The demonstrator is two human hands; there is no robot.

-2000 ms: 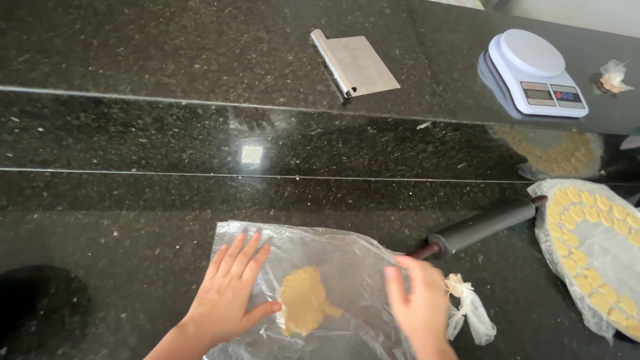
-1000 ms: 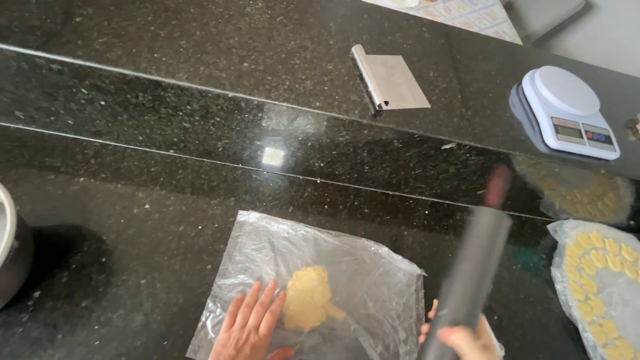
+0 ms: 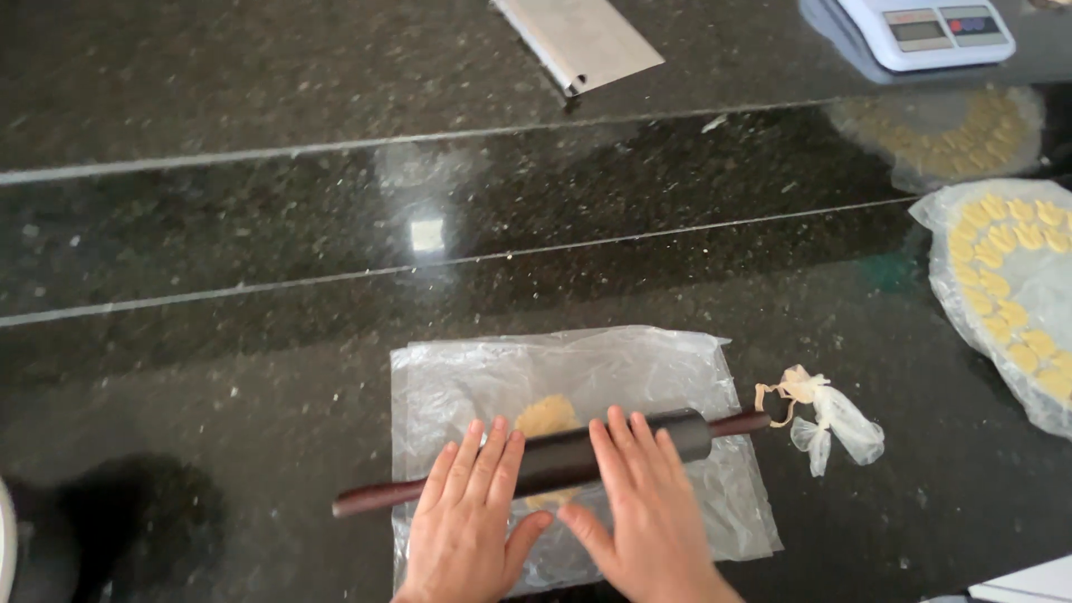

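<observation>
A dark rolling pin [image 3: 557, 461] with reddish-brown handles lies across a yellowish piece of dough [image 3: 546, 414] and a clear plastic sheet [image 3: 662, 360]. The dough shows above and below the roller; the roller hides its middle. My left hand [image 3: 469, 507] lies flat over the left part of the roller, palm down, fingers straight. My right hand [image 3: 641, 502] rests the same way over its right part, fingers slightly spread. The two thumbs point toward each other, close but apart. Neither hand is wrapped around the pin.
Right of the sheet lies a small knotted plastic bag [image 3: 837, 419]. A plastic-covered round plate [image 3: 946, 276] of small dough pieces sits at the far right. On the raised granite ledge are a metal dough scraper [image 3: 586, 42] and a white kitchen scale [image 3: 946, 59]. A pale rim [image 3: 7, 536] shows lower left.
The rolling pin, held upright at my right hand one second ago, now lies across the dough. My left hand has moved from the sheet onto the roller, and my right hand rests on it too.
</observation>
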